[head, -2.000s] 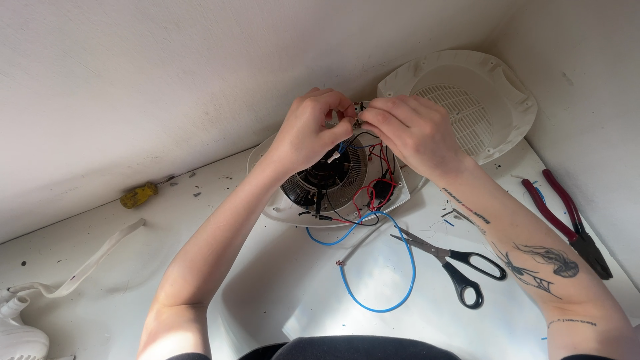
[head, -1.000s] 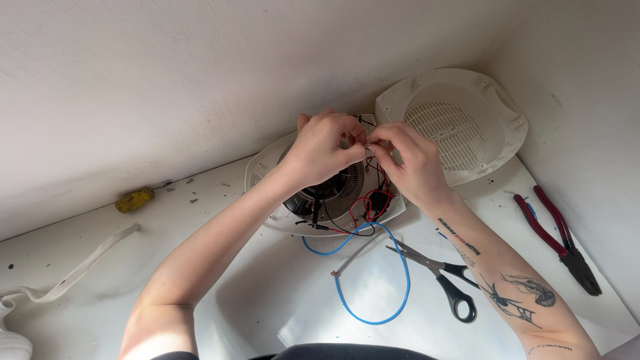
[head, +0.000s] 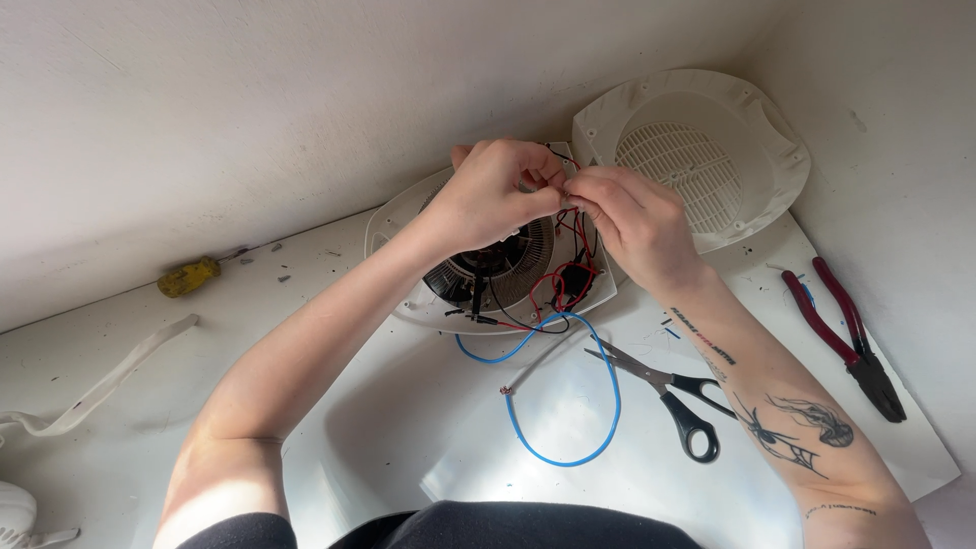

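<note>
My left hand (head: 507, 191) and my right hand (head: 633, 217) meet fingertip to fingertip above the upper right part of an opened fan housing (head: 393, 229). Both pinch a small part among the wires, mostly hidden by the fingers. Under my left hand lies a round black fan unit with a finned ring (head: 534, 271). Thin red and black wires (head: 560, 286) tangle at its right around a small black component. A blue wire (head: 616, 396) loops out of the housing toward me, ending in bare copper strands (head: 505, 390).
A white grille cover (head: 774, 160) leans behind at the right. Black-handled scissors (head: 671, 381) lie partly open beside my right forearm, with red-handled pliers (head: 858, 343) farther right. A yellow-handled screwdriver (head: 191, 277) lies by the wall at left, near a pale strip (head: 130, 366). Scraps are scattered about.
My hands have come down slightly from the housing's far edge, still with fingertips together. The finger poses differ; the tools and the cover appear to lie where they were.
</note>
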